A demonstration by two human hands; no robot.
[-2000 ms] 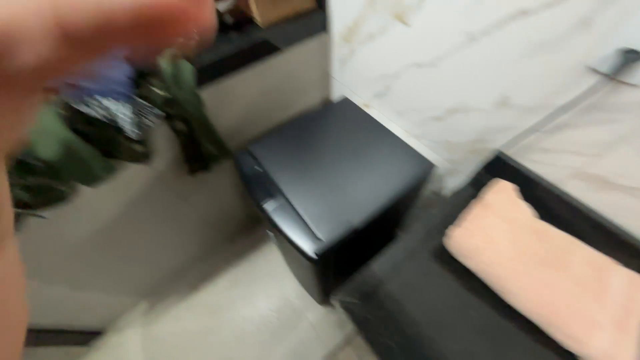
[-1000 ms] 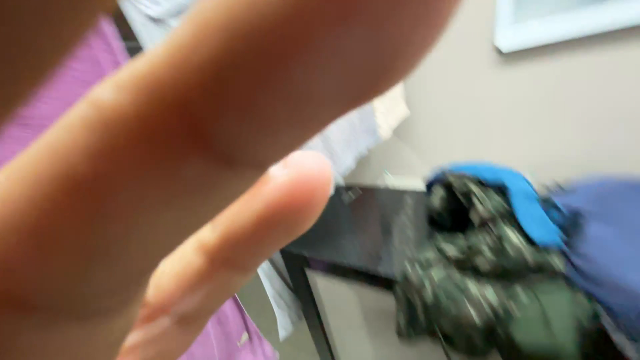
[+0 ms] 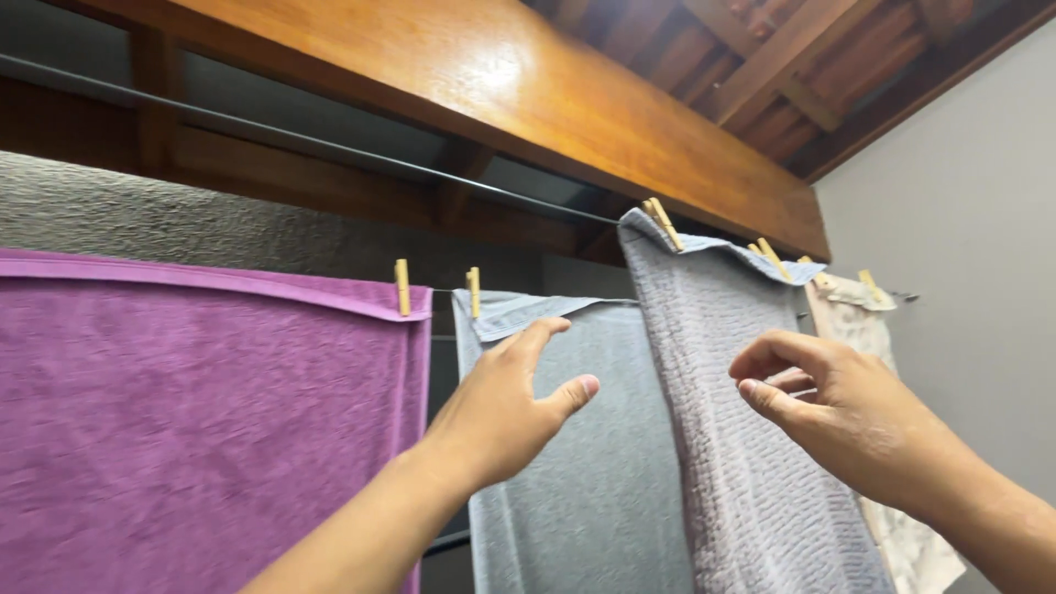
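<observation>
My left hand (image 3: pixel 511 404) is raised in front of a light grey-blue towel (image 3: pixel 594 462), its thumb and fingers apart with nothing between them. To its right, my right hand (image 3: pixel 833 412) is in front of a ribbed grey towel (image 3: pixel 734 355), fingers curled and thumb near the fingertips; no object shows in it. Wooden clothespins (image 3: pixel 662 224) hold the ribbed towel on a line. Another clothespin (image 3: pixel 473 292) grips the grey-blue towel's corner. A purple towel (image 3: pixel 206 429) hangs at the left under a clothespin (image 3: pixel 402 287).
A bare stretch of clothesline (image 3: pixel 330 144) runs below a varnished wooden beam (image 3: pixel 495 74). A pale patterned cloth (image 3: pixel 858 322) hangs at the right, near a plain wall (image 3: pixel 957 206). Roof timbers show above.
The view has swung from a black bin and a dark table with piled clothes up to the hanging towels. One blurred hand was close to the camera; both hands now show in front of the towels.
</observation>
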